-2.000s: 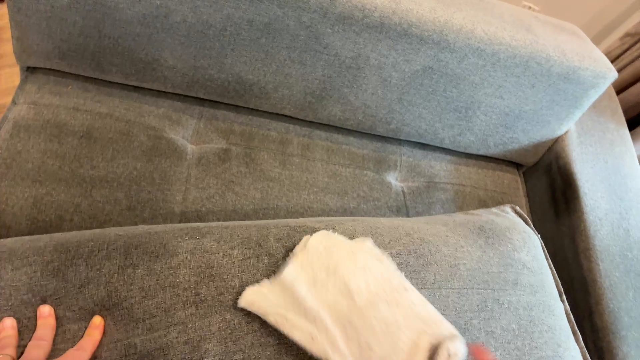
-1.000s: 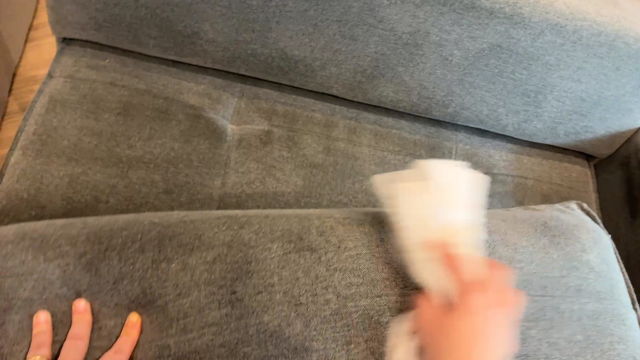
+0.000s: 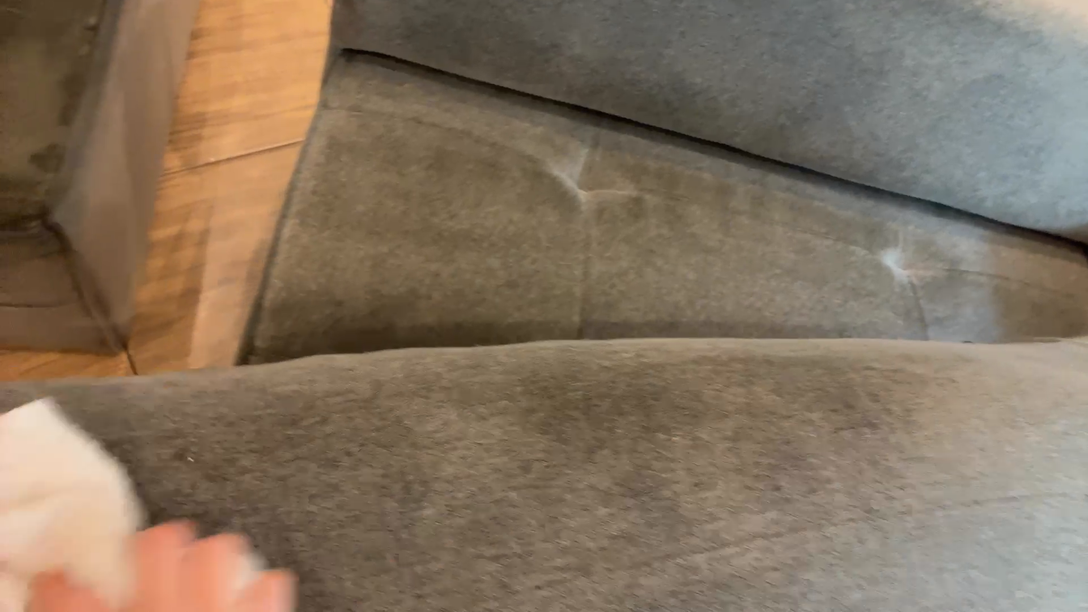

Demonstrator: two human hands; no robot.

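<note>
A white cloth (image 3: 64, 501), its pile soft and fluffy, lies against the grey upholstered cushion (image 3: 595, 476) at the lower left. My right hand (image 3: 183, 574) is blurred and cut off by the bottom edge, its fingers on the right part of the cloth, gripping it. The left side of the cloth runs out of view. My left hand is not in sight. Darker, uneven patches show on the cushion's fabric.
Behind the cushion lies a tufted grey sofa seat (image 3: 442, 229) against an upright padded section (image 3: 722, 76). Wooden floor (image 3: 234, 144) separates it from another upholstered piece (image 3: 119, 170) at the far left.
My right hand has carried the cloth left along the cushion. My left hand, on the cushion before, is out of view. The view has swung left, showing more floor.
</note>
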